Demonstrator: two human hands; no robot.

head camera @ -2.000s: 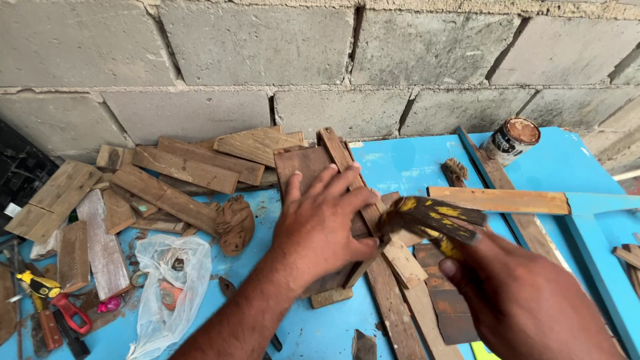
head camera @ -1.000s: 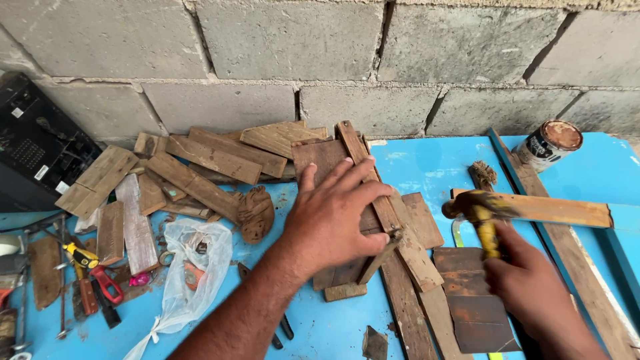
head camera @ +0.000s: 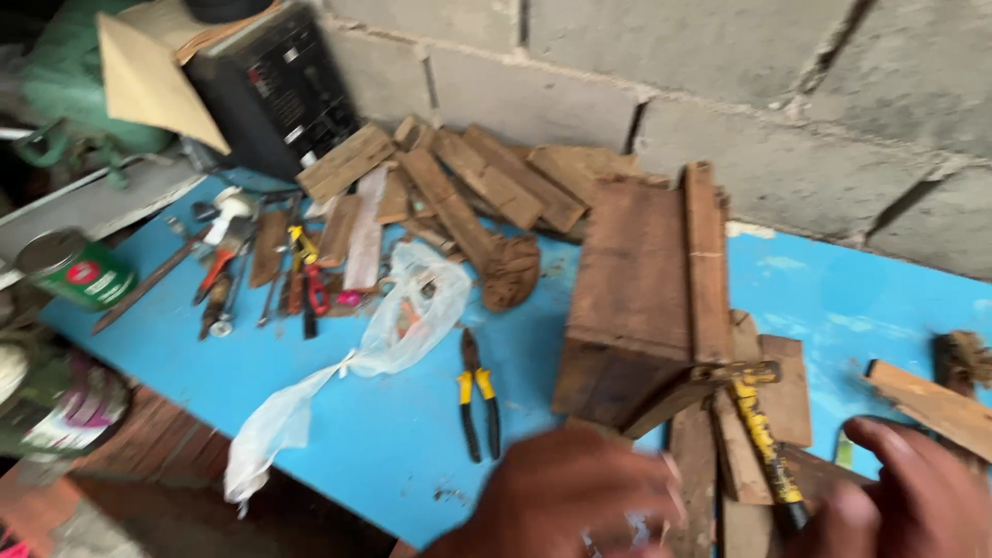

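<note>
A box-like piece of dark wooden boards (head camera: 632, 271) stands on the blue table, with a narrow batten along its right side. A hammer with a yellow and black handle (head camera: 759, 434) lies against its lower right corner, over loose boards. My left hand (head camera: 573, 496), blurred, is just in front of the wooden piece; whether it holds anything is hidden. My right hand (head camera: 914, 488) is right of the hammer's handle end, thumb and fingers apart, nothing seen in it. Left of the wooden piece lie pliers with yellow and black handles (head camera: 479, 403).
A knotted clear plastic bag (head camera: 418, 310) lies beside a brown cloth-like bundle (head camera: 511, 271). Scrap boards (head camera: 496, 178) are piled by the block wall. Screwdrivers and other hand tools, a green can (head camera: 77, 267) and a black speaker-like case (head camera: 271, 85) are at the left.
My right hand has let go of the hammer, which now rests by the wooden piece. My left hand has come off that piece toward me. The view has swung left.
</note>
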